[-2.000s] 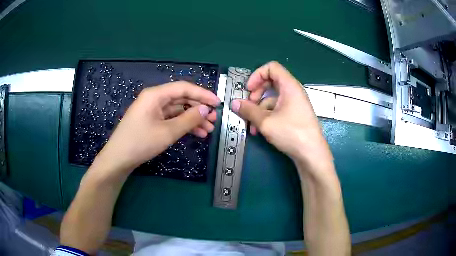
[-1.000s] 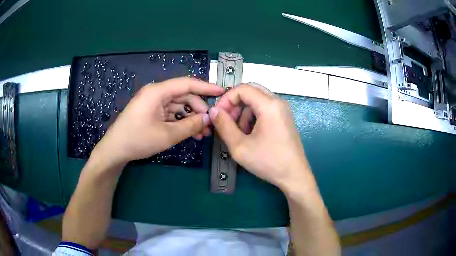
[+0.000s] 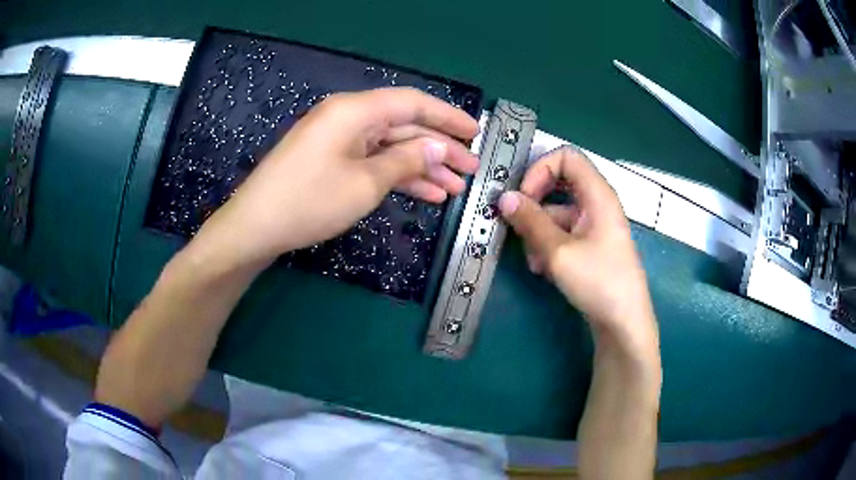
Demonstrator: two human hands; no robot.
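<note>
A narrow grey-brown fixture bar (image 3: 471, 269) lies tilted on the green bench, with a row of several seats holding small dark parts with silvery glints. My right hand (image 3: 582, 230) is at the bar's right side, thumb and finger at a seat in the upper half; whether a part is between the fingertips is hidden. My left hand (image 3: 347, 169) is half curled over the black parts tray (image 3: 310, 70), fingertips close to the bar's left edge. The inside of its palm is hidden, so I cannot tell if it holds parts. Many tiny shiny components are scattered in the tray.
Another fixture bar (image 3: 31, 141) lies at the far left. A white strip (image 3: 638, 192) crosses the bench behind the bar. A pointed silver rail (image 3: 690, 117) leads to the metal machine (image 3: 798, 216) at the right. A blue thing (image 3: 47, 317) is at the lower left.
The view has turned, so bar and tray appear tilted. My hands, together over the bar a second ago, are now apart. The right fingers have come down on a seat.
</note>
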